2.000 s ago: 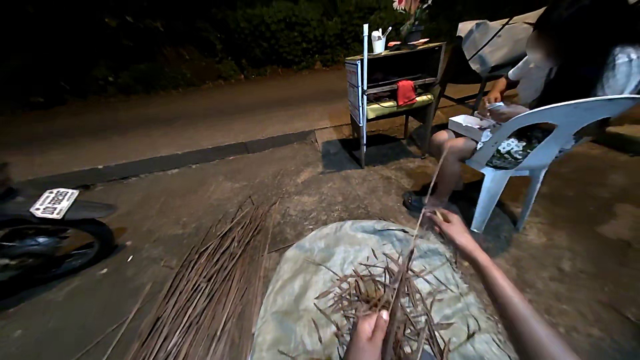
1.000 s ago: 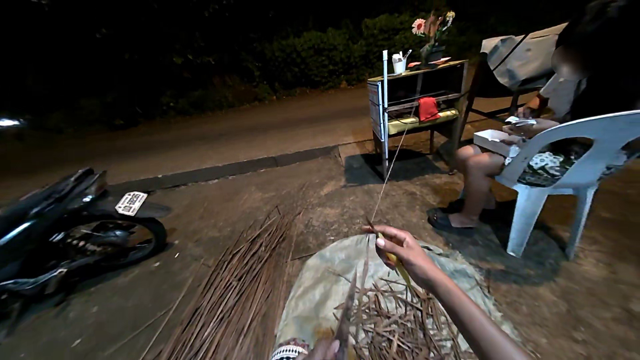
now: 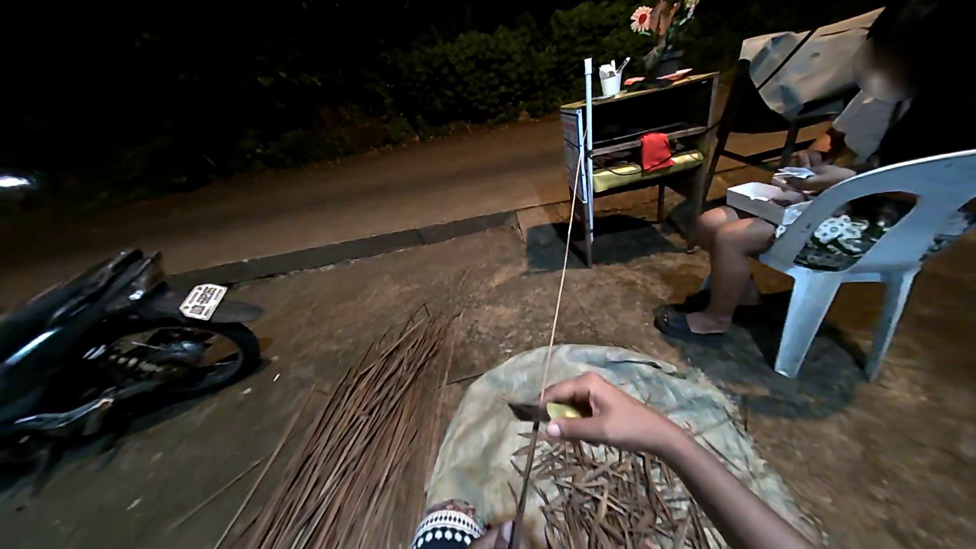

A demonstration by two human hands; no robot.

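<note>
My right hand [image 3: 606, 415] grips a small knife [image 3: 530, 412] with a yellowish handle, its dark blade against a long thin leaf midrib [image 3: 560, 297]. Above the blade the midrib is pale and bare; below it dark leaf remains on the strip [image 3: 525, 480]. My left hand [image 3: 496, 537], partly cut off at the bottom edge below a patterned wristband, holds the strip's lower part. Brown leaf scraps [image 3: 610, 496] lie on a pale cloth sack [image 3: 488, 427] under my hands. A heap of long dry brown fronds [image 3: 358, 442] lies on the ground to the left.
A parked motorcycle [image 3: 152, 343] stands at left. A person sits at right on a light plastic chair [image 3: 812, 305], with an open white box [image 3: 755, 200] on the lap. Ahead are a wooden shelf stand [image 3: 648, 95] with a red cloth [image 3: 656, 152], a low curb [image 3: 381, 245] and a road.
The right hand has come down toward the sack, and the knife blade now shows clearly against the strip. The view has turned left since the first frame.
</note>
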